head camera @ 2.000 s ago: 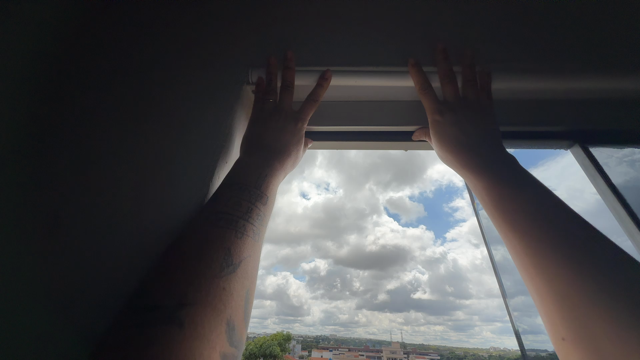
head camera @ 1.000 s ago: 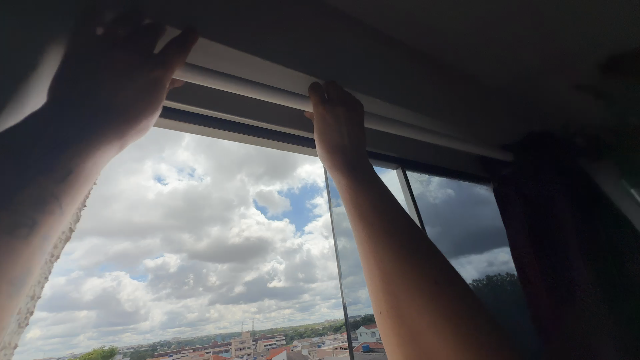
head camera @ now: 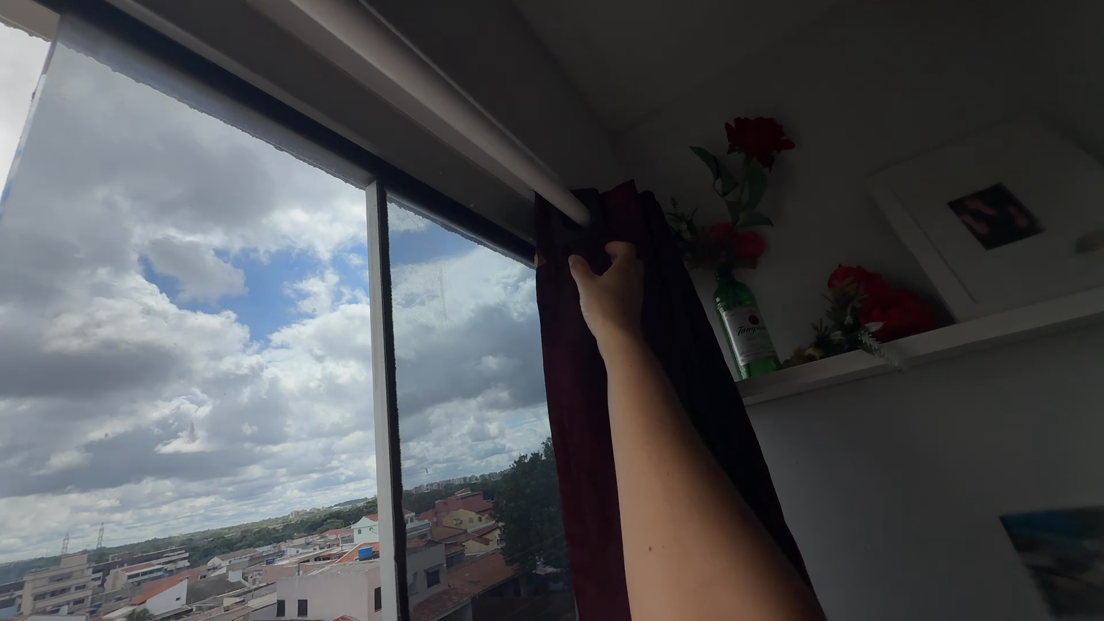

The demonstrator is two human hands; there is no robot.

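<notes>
A dark red curtain (head camera: 580,448) hangs bunched at the right end of a white curtain rod (head camera: 466,108), which runs along the top of the window. My right hand (head camera: 612,289) is raised against the curtain's top, just below the rod's end. Its thumb and a finger are spread apart, while the other fingers are hard to make out against the dark cloth, so its grip is unclear. My left hand is out of view.
A sliding window with a pale upright frame (head camera: 384,397) fills the left side. On the right wall, a white shelf (head camera: 931,349) holds a green glass bottle (head camera: 743,323) with red artificial flowers (head camera: 757,140), more red flowers and a white picture frame (head camera: 914,233).
The view has swung far to the right. My right hand has moved from the rod's middle to the curtain at its right end. My left hand, on the rod area before, has left the view.
</notes>
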